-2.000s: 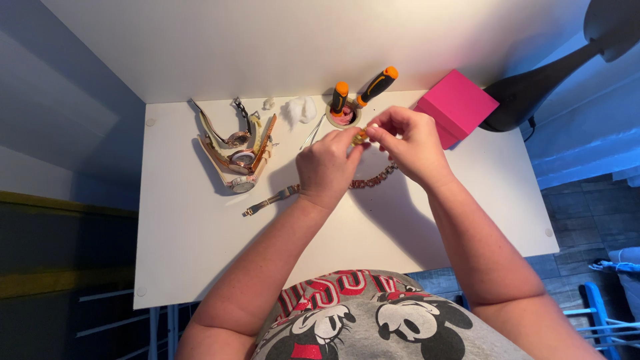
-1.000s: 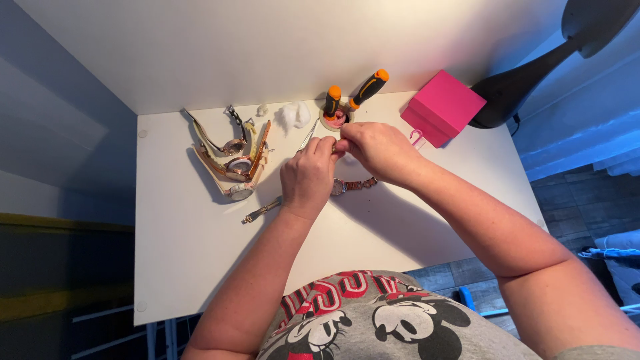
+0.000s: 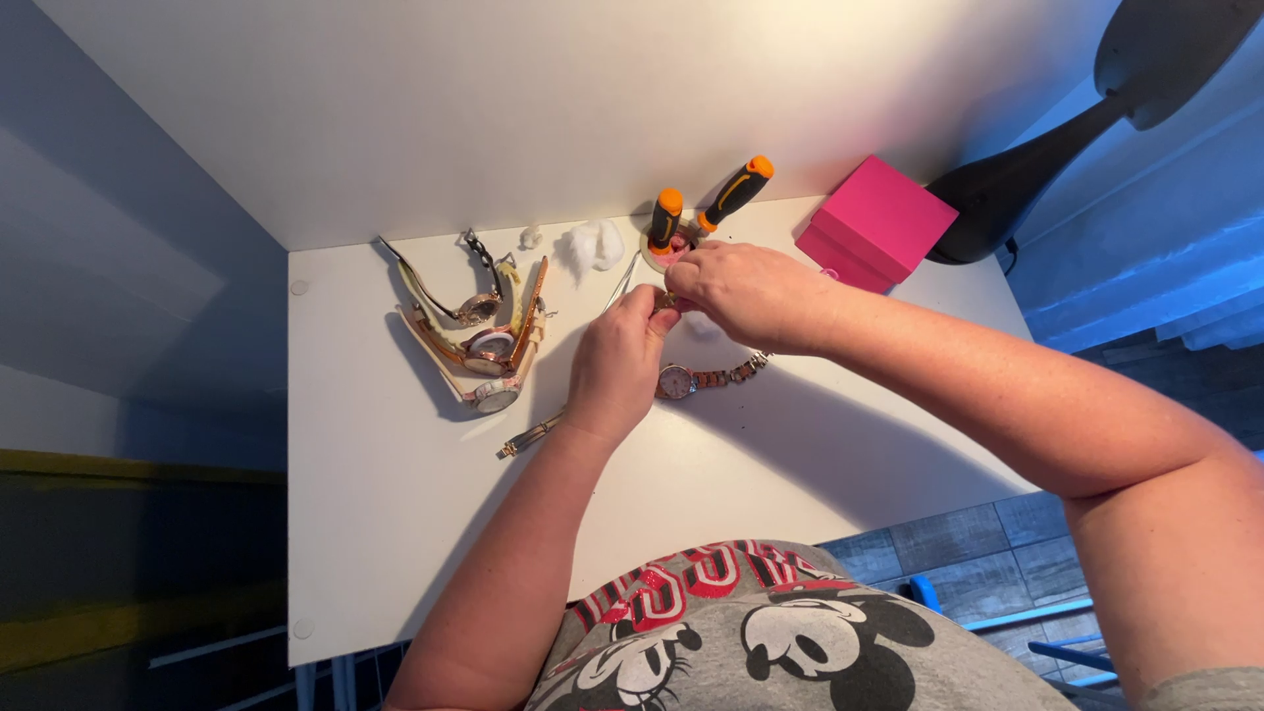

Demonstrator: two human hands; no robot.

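My left hand (image 3: 617,360) and my right hand (image 3: 750,291) meet over the middle of the white table. Between their fingertips is a small gold-coloured item (image 3: 669,299), mostly covered, too small to name. Beneath them a wristwatch with a metal link bracelet (image 3: 676,381) lies on the table, its band running out to both sides and partly hidden by my left hand. Just beyond my fingers, an orange-and-black handled tool (image 3: 667,219) stands in a small round container (image 3: 654,259), with a second such tool (image 3: 736,193) beside it.
Several strap wristwatches (image 3: 491,346) are grouped at the left of the white table (image 3: 385,513). White cotton wool (image 3: 592,247) lies near the back wall. A pink box (image 3: 877,222) sits at the back right, close to the base of a black lamp (image 3: 1027,178).
My right hand has come lower and farther over toward my left since the oldest frame, and its forearm now reaches more across the table. Both hands stay together at the small item.
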